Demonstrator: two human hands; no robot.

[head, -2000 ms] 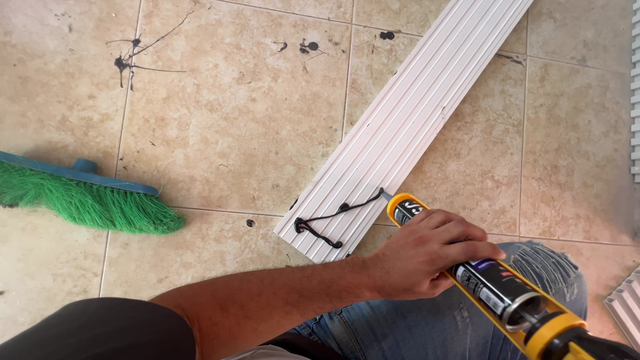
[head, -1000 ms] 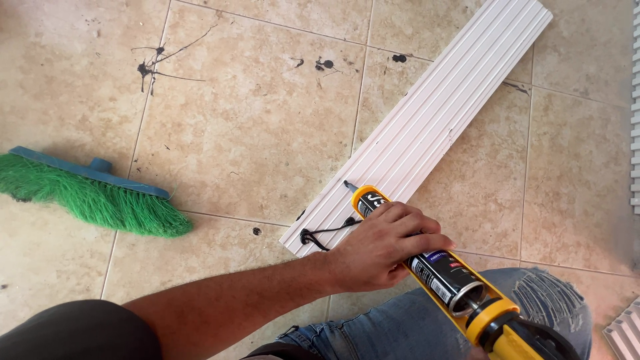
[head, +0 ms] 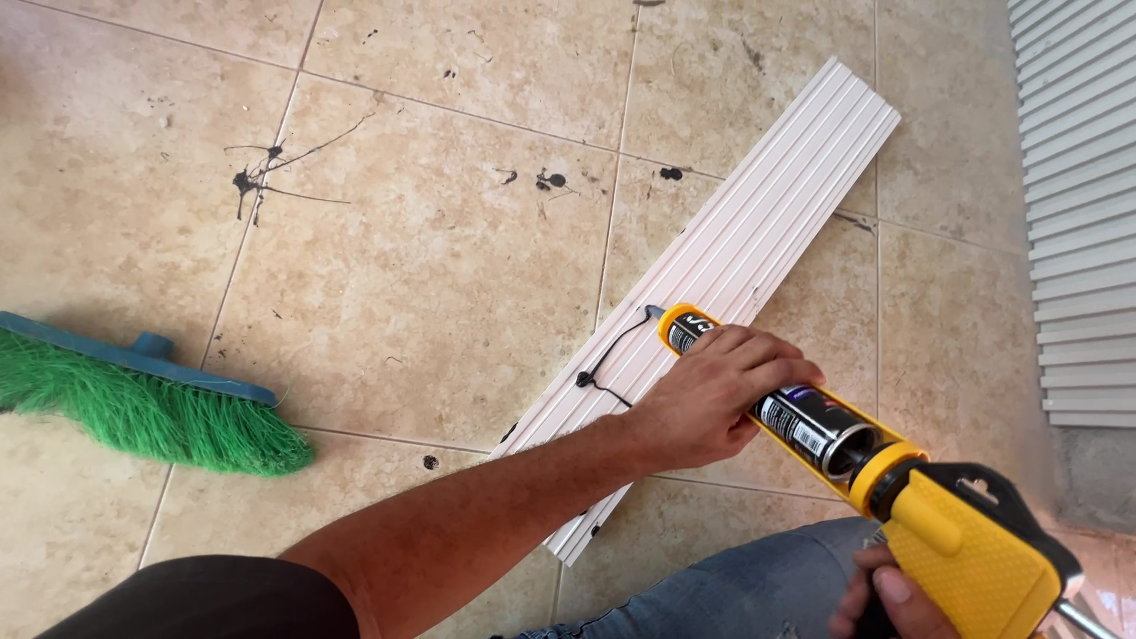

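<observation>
My left hand (head: 723,395) grips the front of a yellow caulking gun (head: 972,541) that holds a black adhesive cartridge (head: 803,430). At the lower right, my right hand (head: 892,595) is closed around the gun's trigger handle, partly cut off by the frame edge. The nozzle tip (head: 655,311) touches a white fluted panel strip (head: 781,204), which lies diagonally on the floor. From the tip a thin bead of black adhesive (head: 612,351) runs back along the strip to a dark blob. My left forearm covers part of the strip's lower end.
A green-bristled broom head (head: 151,399) with a blue base lies at the left. White ribbed panels (head: 1083,213) stand or lie along the right edge; which, I cannot tell. Black smears (head: 253,180) mark the beige floor tiles (head: 426,266). My jeans-clad leg (head: 737,581) is at the bottom.
The nozzle has moved farther up the strip, and the black bead is longer. My right hand has come into view on the handle. The view has shifted.
</observation>
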